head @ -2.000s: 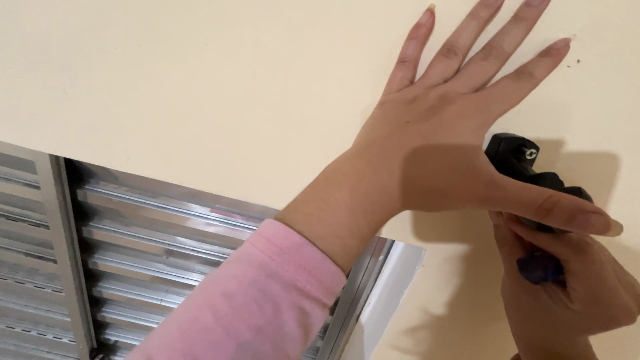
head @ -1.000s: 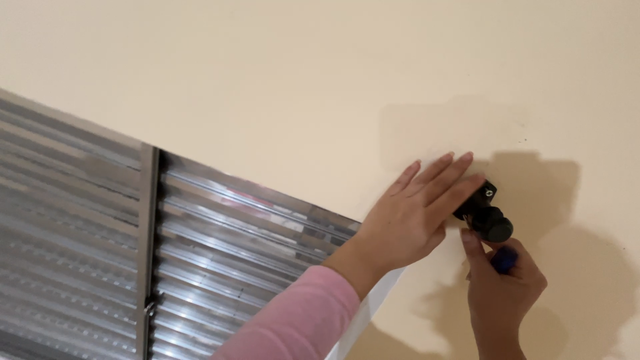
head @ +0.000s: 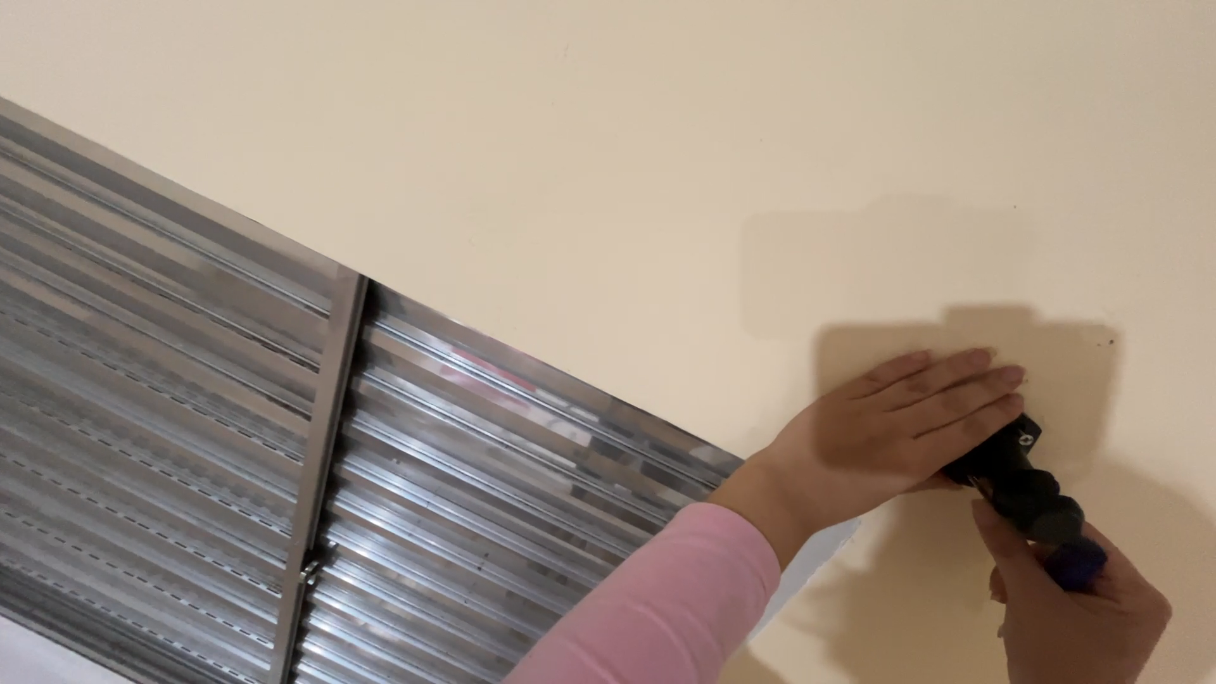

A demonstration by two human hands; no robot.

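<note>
My left hand (head: 893,427), coming out of a pink sleeve, lies with its fingers extended and close together over the upper left side of a black wall fixture (head: 1031,484) with rounded knobs and a screw at its top. How its thumb meets the fixture is hidden. Below and to the right, my right hand (head: 1083,608) grips a tool by its dark blue handle (head: 1075,562). The handle's end shows between thumb and fingers; the tool's other end is hidden behind the fixture.
A cream wall (head: 570,190) fills the upper view, with small dark marks near the fixture. At the lower left is a metal louvred window (head: 475,494) with an upright frame bar (head: 323,456) and a small latch (head: 309,572). Shadows fall across the hands and wall.
My left hand, spread wide above the fixture two seconds ago, has come down against its side with the fingers together. My right hand stays below the fixture with the blue handle.
</note>
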